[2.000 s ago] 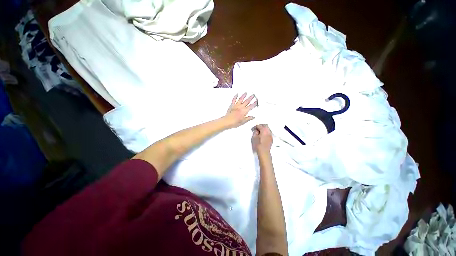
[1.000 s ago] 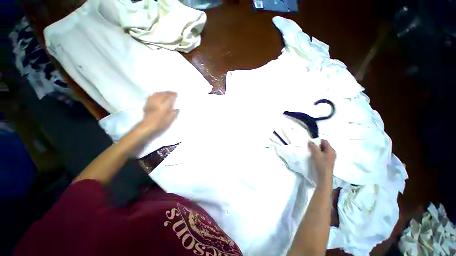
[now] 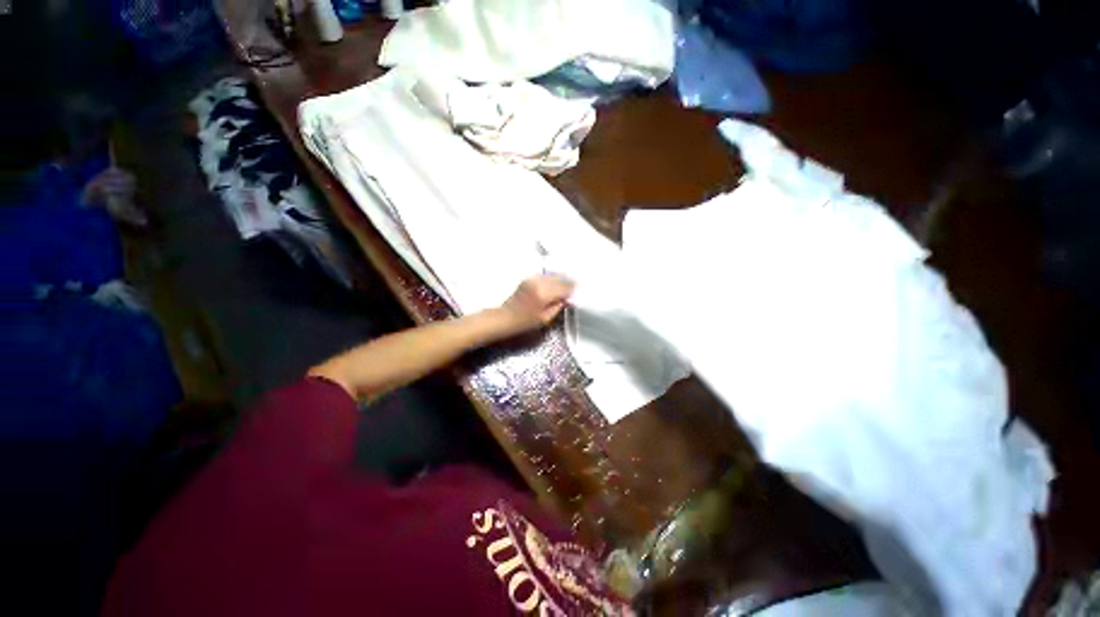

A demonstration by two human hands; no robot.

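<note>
A white shirt (image 3: 832, 325) lies spread over the table, so overexposed that few details show. My left hand (image 3: 539, 301) is closed on cloth at the shirt's left side, and a greyish flap of the cloth hangs down just right of my hand. Folded white garments (image 3: 422, 181) lie flat beyond my left hand. A crumpled cream garment (image 3: 525, 121) lies at their far end. My right hand is not in view. The black hanger does not show.
The brown wooden table (image 3: 531, 392) has its edge close to my body. White cylinders (image 3: 326, 19) stand at its far left. A black-and-white cloth (image 3: 247, 163) lies beside the table. Blue plastic bags (image 3: 85, 350) are at left, where another person's hand (image 3: 115, 193) seems to show.
The shirt has been pulled away from the near table edge, baring wood. My left hand has closed on cloth. My right hand has gone out of view, and the hanger no longer shows.
</note>
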